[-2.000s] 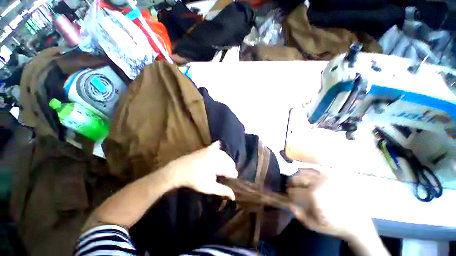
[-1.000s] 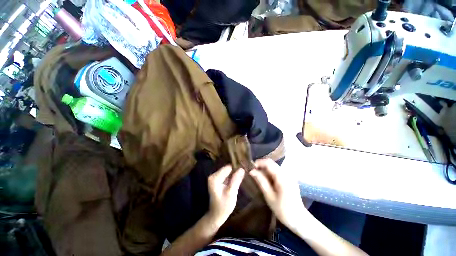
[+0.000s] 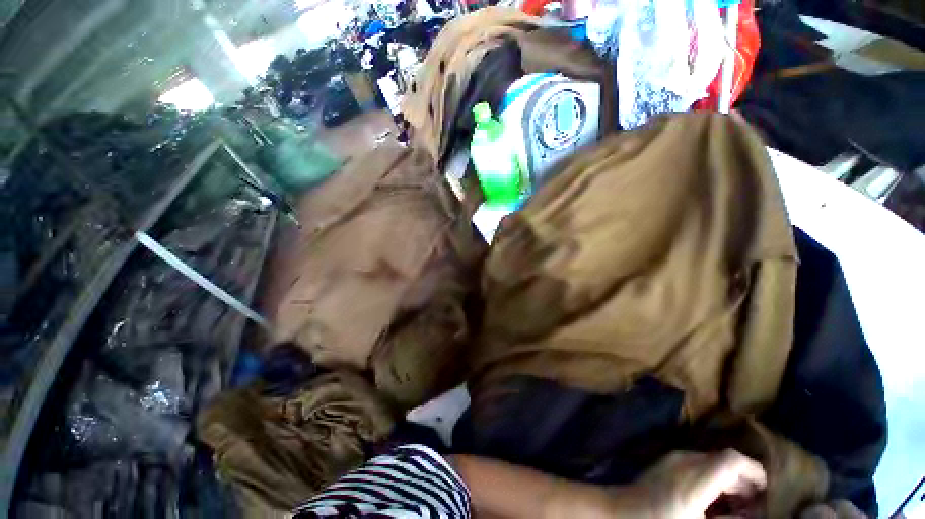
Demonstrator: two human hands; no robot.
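Note:
The brown garment shell (image 3: 649, 274) lies in large soft folds at the centre right, joined to black lining panels (image 3: 834, 355). My left hand (image 3: 700, 485) is at the lower right by a brown band (image 3: 786, 466), its fingers bent against the cloth; blur hides how firmly it holds. At the bottom edge right of it, a small blurred part of my right hand (image 3: 837, 510) shows, mostly cut off. Whether it holds the band cannot be told.
A green bottle (image 3: 495, 157) and a small fan (image 3: 561, 117) stand behind the garment. Brown garments (image 3: 375, 264) heap at left, beside dark plastic-looking material (image 3: 132, 335). Clear and red bags (image 3: 664, 61) are at the top. The white table (image 3: 862, 218) shows at right.
The view has swung left, so the garment, fan and bottle sit further right and the sewing machine is out of view. My hands now appear at the lower right, the right one mostly cut off.

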